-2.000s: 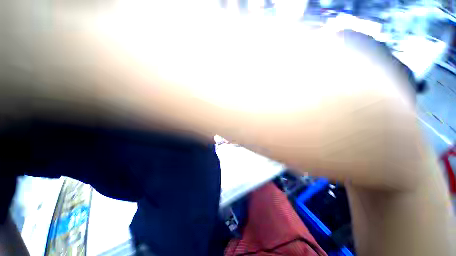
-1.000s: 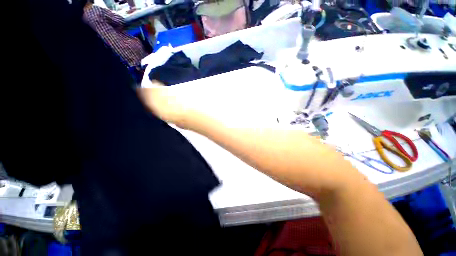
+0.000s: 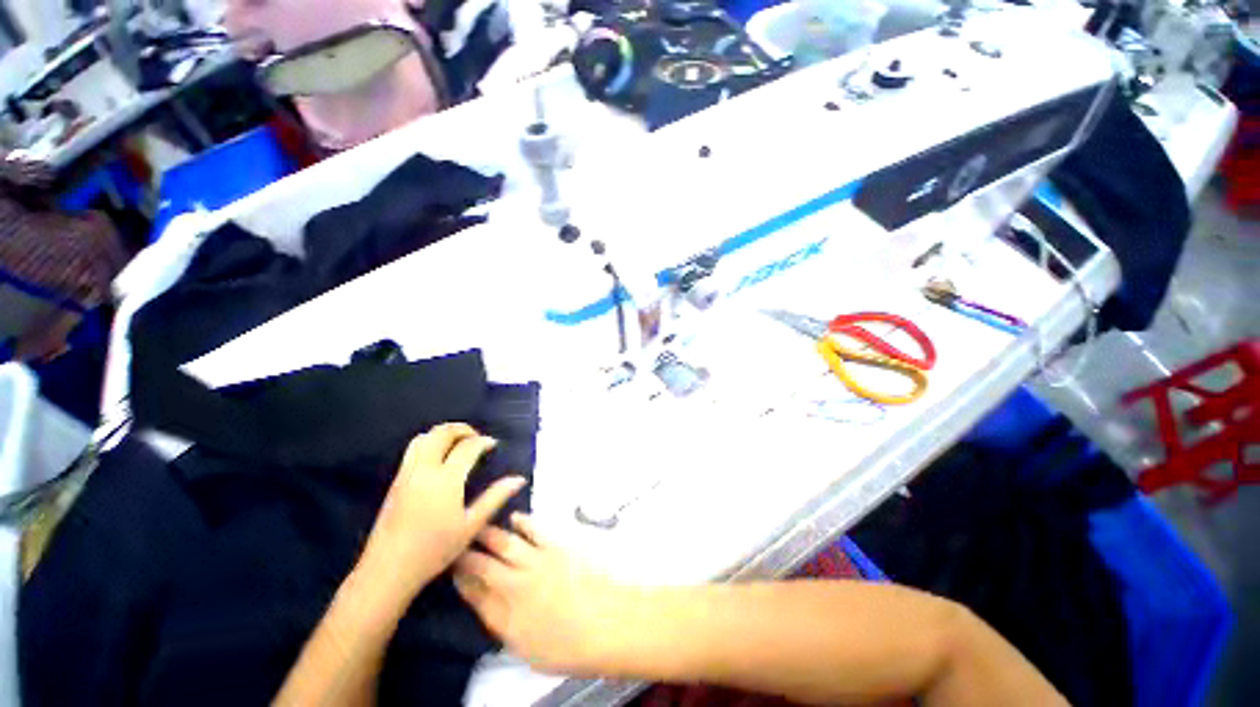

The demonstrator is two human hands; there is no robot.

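Note:
A large black garment piece [image 3: 180, 553] lies over the left part of the white table, with a folded black band [image 3: 346, 408] along its upper side. My left hand [image 3: 440, 504] rests on the cloth near its right edge, thumb and fingers apart. My right hand [image 3: 518, 587] is just below it at the lower right edge of the cloth, fingertips on the fabric. Whether its fingers pinch the cloth is not clear. The white sewing machine head [image 3: 774, 221] with the JACK mark stands behind and to the right. The needle area [image 3: 663, 366] is right of the cloth.
Scissors with red and yellow loops [image 3: 875, 356] and a slim blue-red tool [image 3: 984, 312] lie on the table right of the needle. A small thin metal item [image 3: 615, 508] lies near my right hand. A blue crate [image 3: 1161, 566] with black cloth is below right; a red stool [image 3: 1202, 414] stands beyond.
The black cloth that was raised at the left now lies on the table. Both hands are now together at its right edge. The view has shifted, showing more floor at the right.

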